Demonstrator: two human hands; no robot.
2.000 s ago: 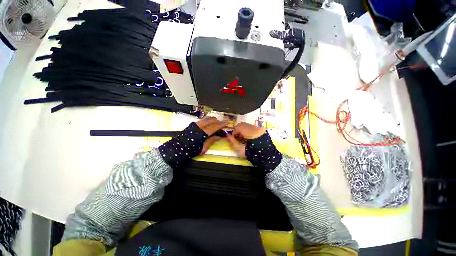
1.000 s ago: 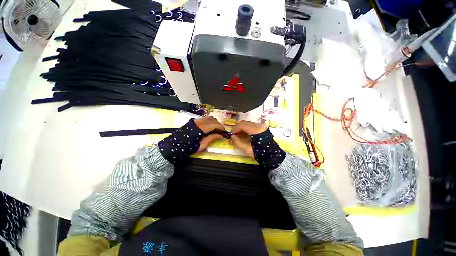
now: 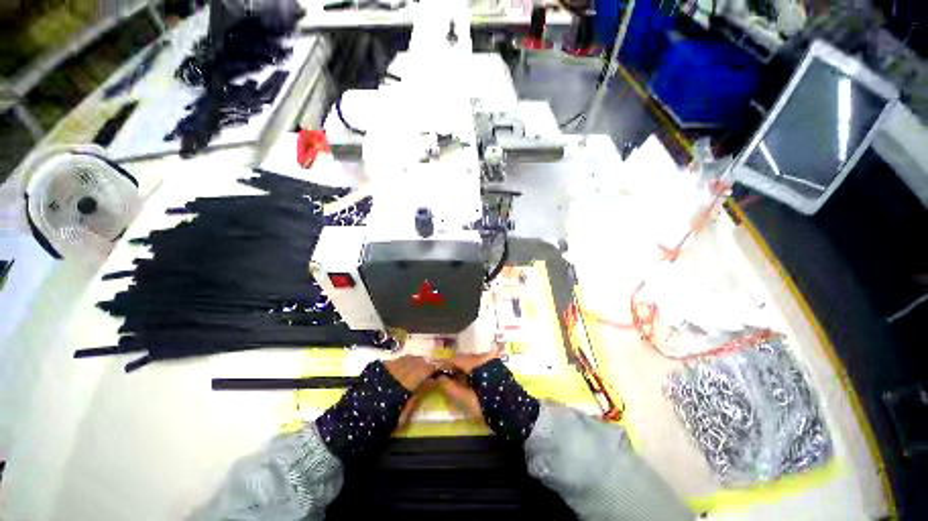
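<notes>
A black strap (image 3: 285,384) lies flat, pointing left from my left hand. My left hand (image 3: 409,379) and my right hand (image 3: 470,374) meet just below the head of the sewing machine (image 3: 422,287), pinching the strap's end between their fingers. The fingertips are small and partly hidden, and I cannot make out a ring there. A stack of black straps (image 3: 438,473) lies directly in front of my body, below my hands.
Left of the machine lies a fanned pile of black straps (image 3: 224,270) with silver rings. A white fan (image 3: 83,204) stands far left. At right are red-orange cord (image 3: 651,321), a plastic bag of D-rings (image 3: 748,412) and a grey screen (image 3: 819,127). Other tables stand behind.
The view has tilted up, showing more of the room behind the machine. My hands have moved closer together near the machine head, still with the strap.
</notes>
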